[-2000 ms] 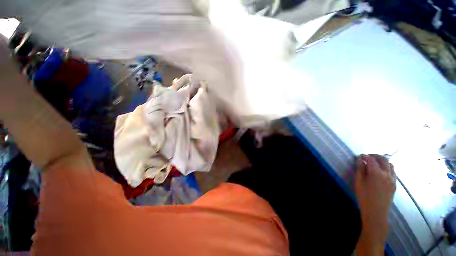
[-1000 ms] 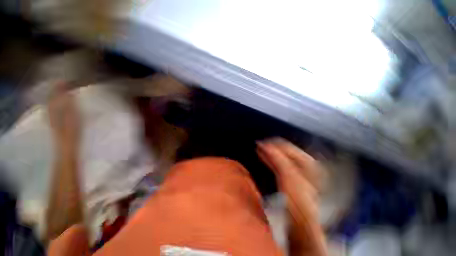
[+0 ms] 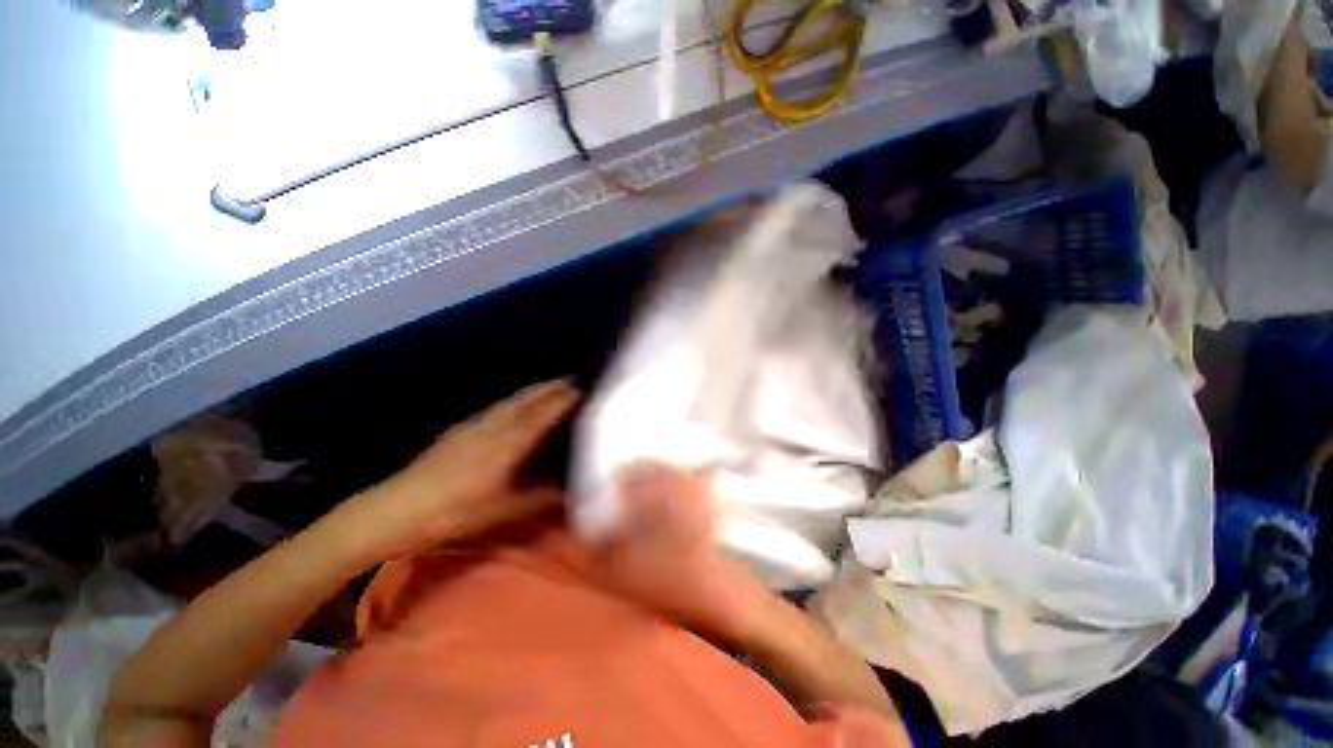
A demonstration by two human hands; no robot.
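Observation:
A white garment piece (image 3: 746,395) is bunched over my lap, below the table's front edge, blurred in its upper part. My right hand (image 3: 665,533) is blurred and grips the near left part of the cloth. My left hand (image 3: 519,431) is just left of the cloth, its fingers pointing towards it; whether it touches or holds the cloth cannot be told. A second pale garment heap (image 3: 1053,512) lies to the right of the held cloth.
The white table (image 3: 351,88) has a ruler-marked grey edge. A smartphone (image 3: 537,15) with a cable and a yellow coil (image 3: 800,66) lie on it. A blue crate (image 3: 914,344) holds scraps below. Another person's arm (image 3: 1292,110) shows at upper right.
The view has swung to the right, to the crate and pale heap. My left hand has moved from the left side to my lap. My right hand, empty earlier, is now on the white cloth.

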